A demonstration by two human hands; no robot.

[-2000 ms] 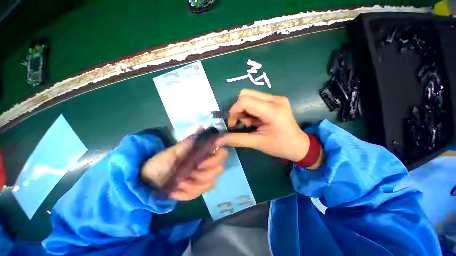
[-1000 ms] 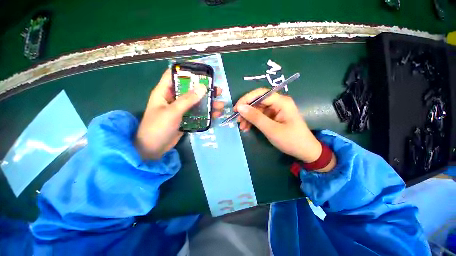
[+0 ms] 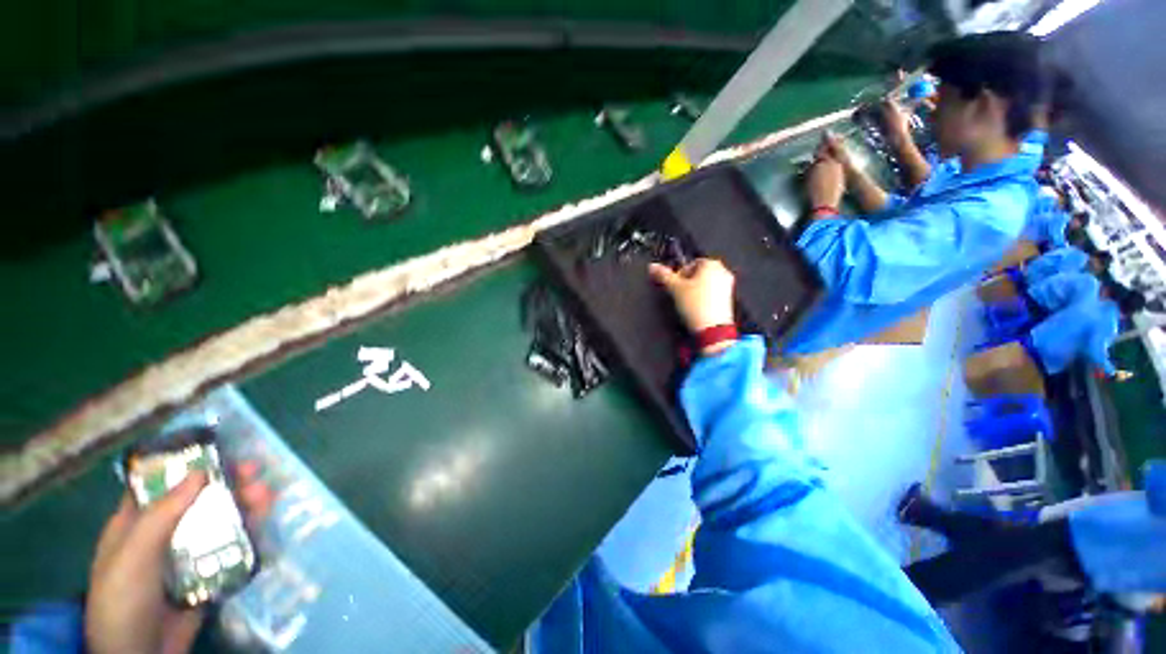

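My left hand [image 3: 151,562] holds an open phone [image 3: 205,517] at the lower left, its board side facing up. The pale blue adhesive sheet [image 3: 371,581] lies under and beside it. My right hand [image 3: 701,294] reaches into the black parts tray [image 3: 614,300], over small black parts [image 3: 627,240]. Its fingers are bent together; whether they grip a part or the tweezers cannot be told. More black parts [image 3: 563,355] lie heaped beside the tray's left side.
White strips [image 3: 375,373] lie on the green bench [image 3: 448,473]. Beyond the worn whitish edge [image 3: 384,284], several phones [image 3: 147,256] sit on the green belt. A person in a blue smock [image 3: 908,243] works just right of the tray; stools stand beyond.
My view has swung right. My right hand has moved from beside the phone to the tray, and the tweezers no longer show. My left hand still holds the phone.
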